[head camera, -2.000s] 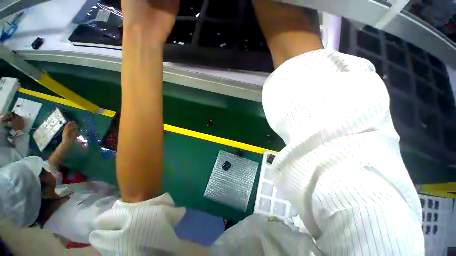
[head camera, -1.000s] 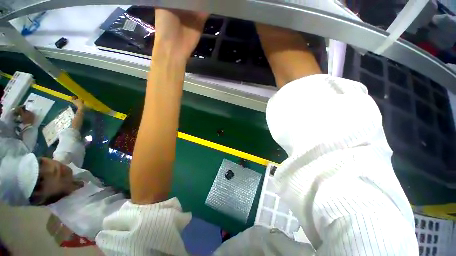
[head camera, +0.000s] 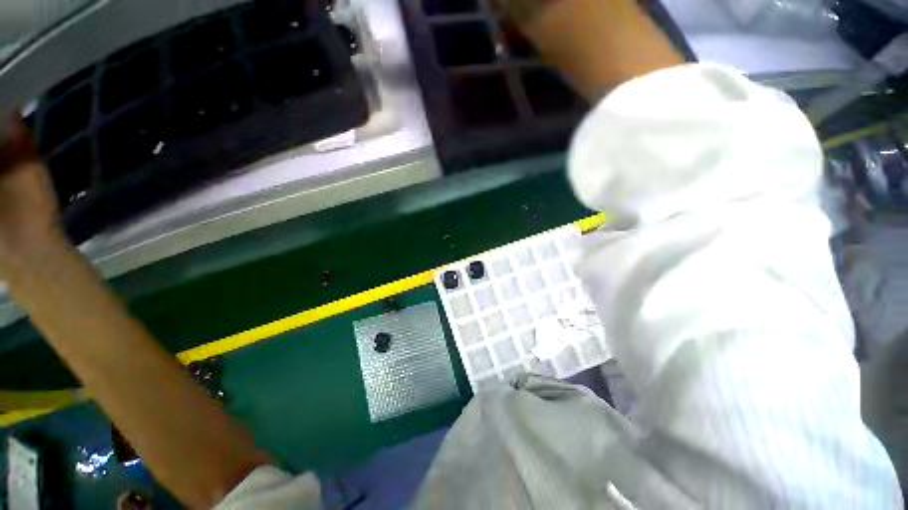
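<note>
A black blister tray (head camera: 204, 85) lies tilted on the raised shelf at the upper left. My left hand (head camera: 20, 169) is blurred at the left edge of the view, by this tray's left end; its grip is unclear. A second black tray (head camera: 498, 85) is at the top centre. My right hand (head camera: 518, 22) is over its upper part, blurred and cut off by the top edge. Below, a white blister tray (head camera: 510, 315) holds a housing (head camera: 451, 279) and another housing (head camera: 477, 269) in its top-left pockets. One more housing (head camera: 382, 342) sits on the bubble wrap (head camera: 410, 374).
A crumpled white tissue (head camera: 560, 333) lies on the white tray's right side. Yellow tape (head camera: 299, 321) crosses the green bench. The shelf's pale edge (head camera: 269, 204) runs above it. Small dark parts (head camera: 206, 377) lie beside my left forearm. Clear plastic bags are at the upper right.
The view has swung to the right. My hands are farther apart, the left one now at the far left. The white tray shows more fully, and the metal frame bar no longer crosses above my hands.
</note>
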